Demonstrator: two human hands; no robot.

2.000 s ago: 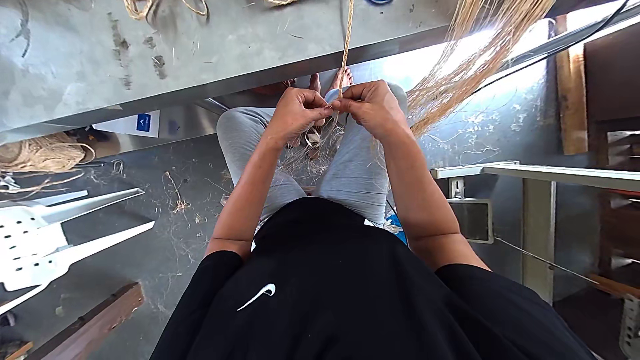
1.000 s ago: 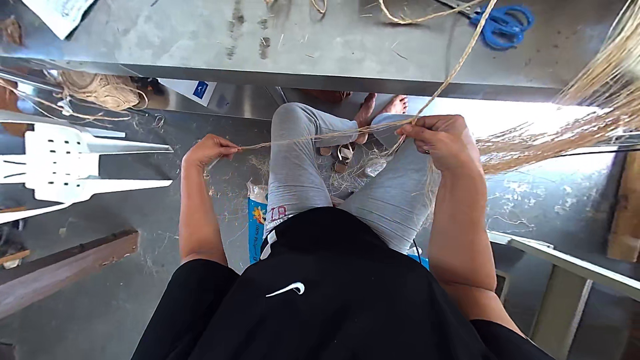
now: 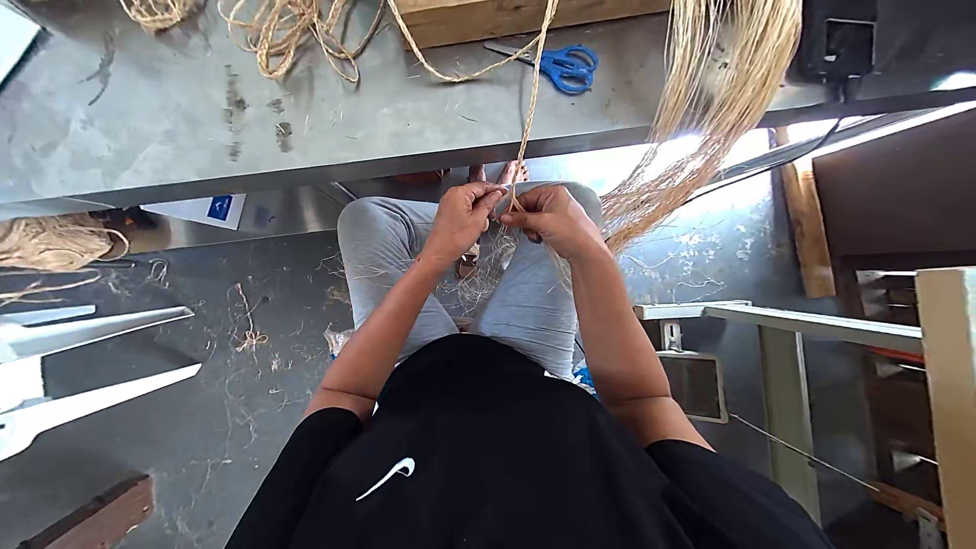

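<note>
A braided cord of natural fibre (image 3: 531, 99) runs from the metal table down to my hands, above my lap. Strands at its lower end are pinched in the fingertips of my left hand (image 3: 467, 217). Close beside it, my right hand (image 3: 555, 219) grips other strands of the same end, which part in a small V between the hands. A hank of long, loose pale fibres (image 3: 724, 84) hangs over the table edge to the right, its lower part passing behind my right wrist. Thin stray fibres dangle below my hands.
On the metal table (image 3: 175, 114) lie blue-handled scissors (image 3: 570, 69), loops of finished cord (image 3: 278, 38), a wooden block (image 3: 503, 19) and a black device (image 3: 839, 46). A fibre bundle (image 3: 53, 242) is at left, above white chair legs (image 3: 114, 396). A metal frame (image 3: 816, 328) stands at right.
My left hand was stretched far out to the left with a strand one second ago; it is back beside my right hand at the cord's end. The view has shifted.
</note>
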